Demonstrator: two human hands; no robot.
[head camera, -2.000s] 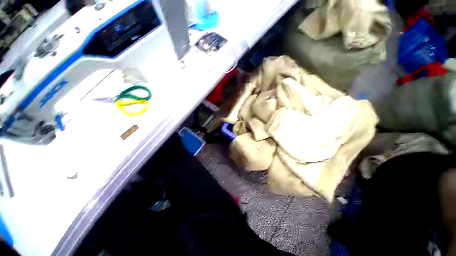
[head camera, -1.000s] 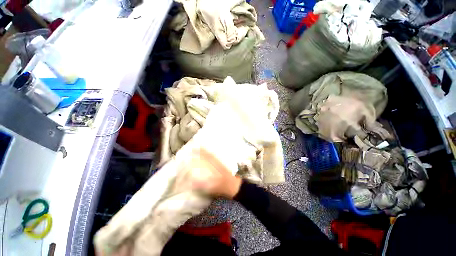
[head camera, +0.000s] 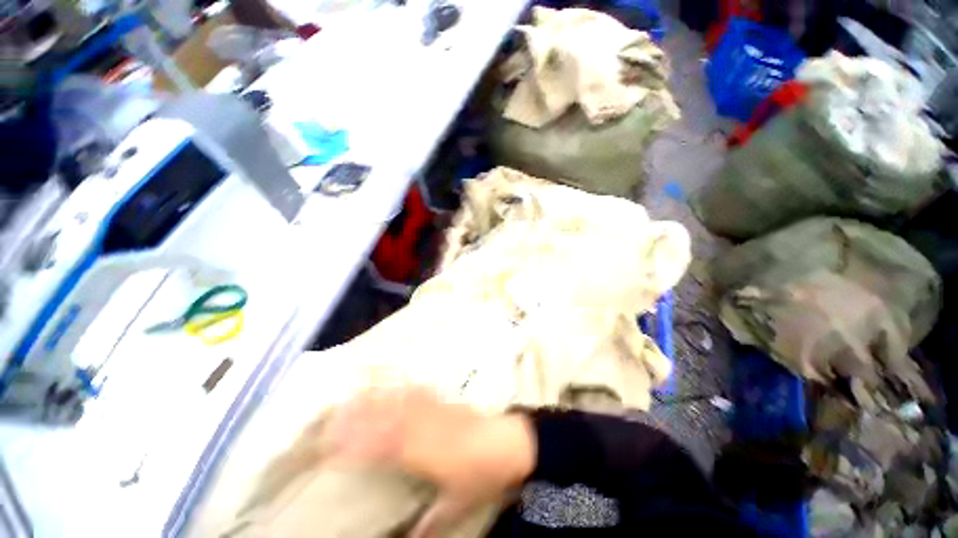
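A beige garment (head camera: 494, 315) stretches from a heap right of the table to the table's front edge and the bottom of the view. My right hand (head camera: 420, 441) is blurred and lies over its near part, holding the cloth; its black sleeve comes from the lower right. The fingertips cannot be made out clearly. My left hand is not in view. The white sewing machine (head camera: 105, 236), with a blue stripe and dark panel, stands at the left. Scissors with green and yellow handle loops (head camera: 215, 315) lie on its bed.
A small brown piece (head camera: 217, 374) lies near the table edge. Blue plastic (head camera: 662, 336) shows beside the heap. A stuffed sack with beige cloth on top (head camera: 573, 147) stands behind it. More sacks (head camera: 830, 284) and a blue crate (head camera: 751, 68) stand at the right.
The view has swung back towards the machine. My right hand has drawn the beige garment closer to the table and me, and more cloth now spreads along the table's front edge.
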